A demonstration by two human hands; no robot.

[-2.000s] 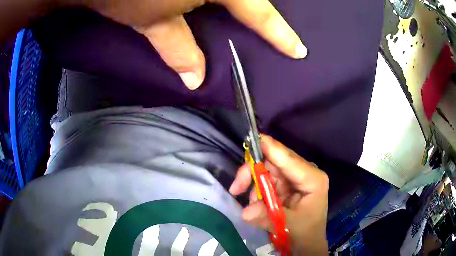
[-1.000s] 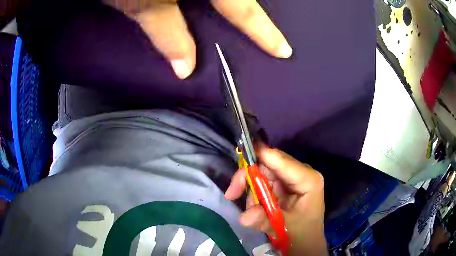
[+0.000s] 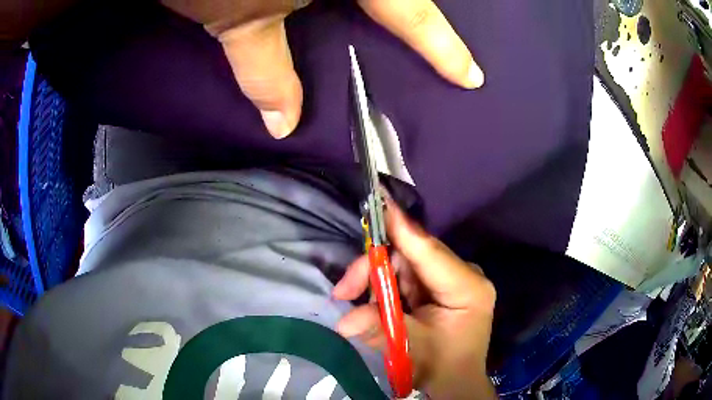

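Note:
A large dark purple garment panel (image 3: 500,148) lies over the lap and table. My left hand (image 3: 312,39) comes in from the top edge, partly cut off, with its thumb and a finger spread flat on the panel. My right hand (image 3: 445,312) holds the fabric scissors (image 3: 390,320) by the handles at lower centre. The red handle loop shows; the yellow one is mostly hidden. The blades lie nearly together along the panel, tips pointing up between my left thumb and finger. A narrow pale patch (image 3: 390,148) shows just right of the blades.
A blue perforated crate (image 3: 30,172) stands at the left. At the right are the white table (image 3: 617,195), a worn cream machine base (image 3: 644,86) and a red cloth scrap (image 3: 687,117). Blue plastic (image 3: 546,351) shows at lower right. My grey shirt (image 3: 195,234) fills the lower left.
The scissors have turned more upright and their tips have moved up. The pale patch beside the blades has appeared. My left finger has shifted right since a second ago. My right hand has moved slightly left.

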